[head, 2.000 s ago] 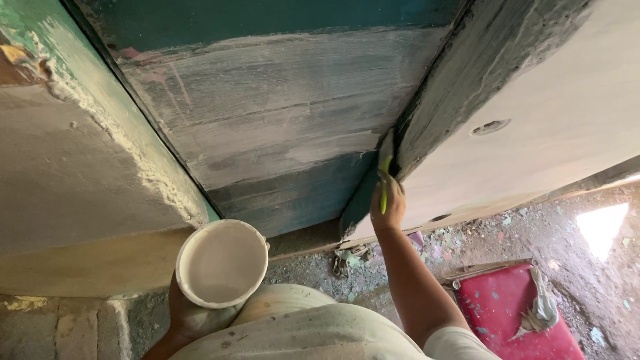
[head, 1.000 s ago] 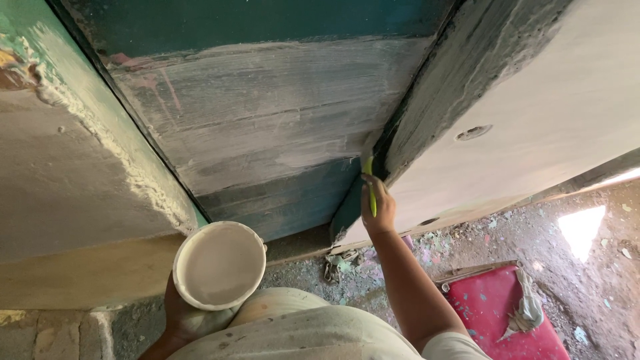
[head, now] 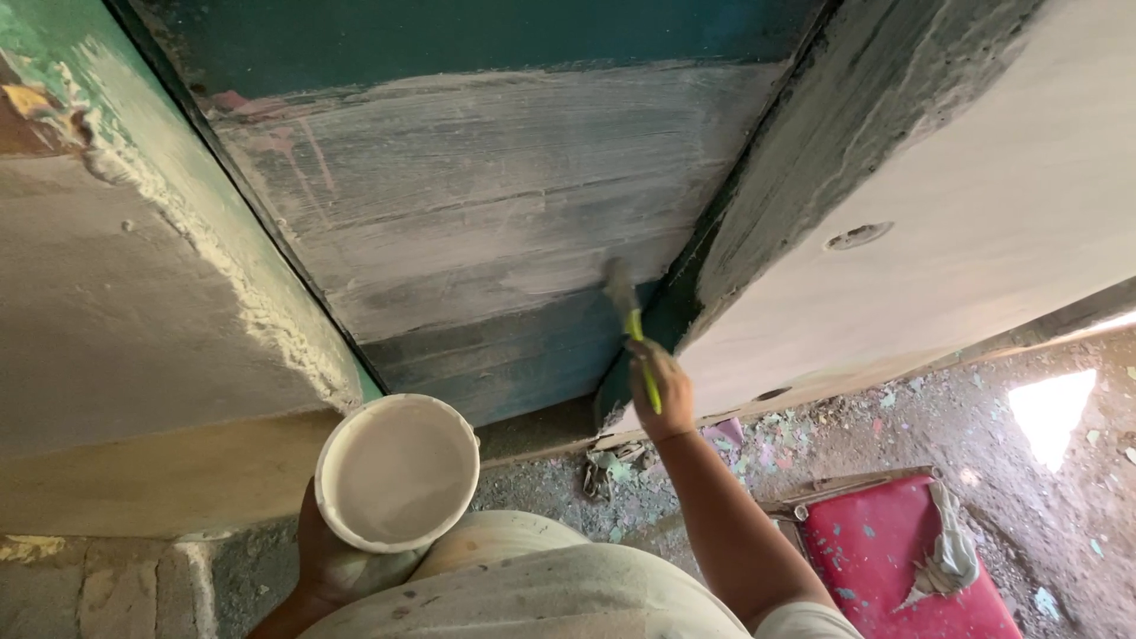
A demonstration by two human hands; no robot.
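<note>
My right hand (head: 664, 390) grips the yellow-green handle of a paintbrush (head: 628, 306). The brush's slightly blurred bristles are at the lower right of a green door panel (head: 497, 177), which is partly coated with streaky whitish paint. Below that coat a dark blue-green band shows. At lower left my left hand (head: 351, 559) holds a round white bucket (head: 398, 473) from its side and below. Pale, thin liquid paint fills much of the bucket, its surface level and smooth.
A grey-edged whitish wall (head: 941, 213) flanks the panel at right, a rough plastered wall (head: 133, 293) at left. Paint flakes and a crumpled rag (head: 608, 470) lie on the dirty floor. A red padded seat (head: 887, 550) with a grey-white cloth (head: 950, 546) stands at lower right.
The brush in my right hand has moved from the dark gap along the panel's right edge leftward onto the panel's lower right. My left hand still holds the bucket in about the same place.
</note>
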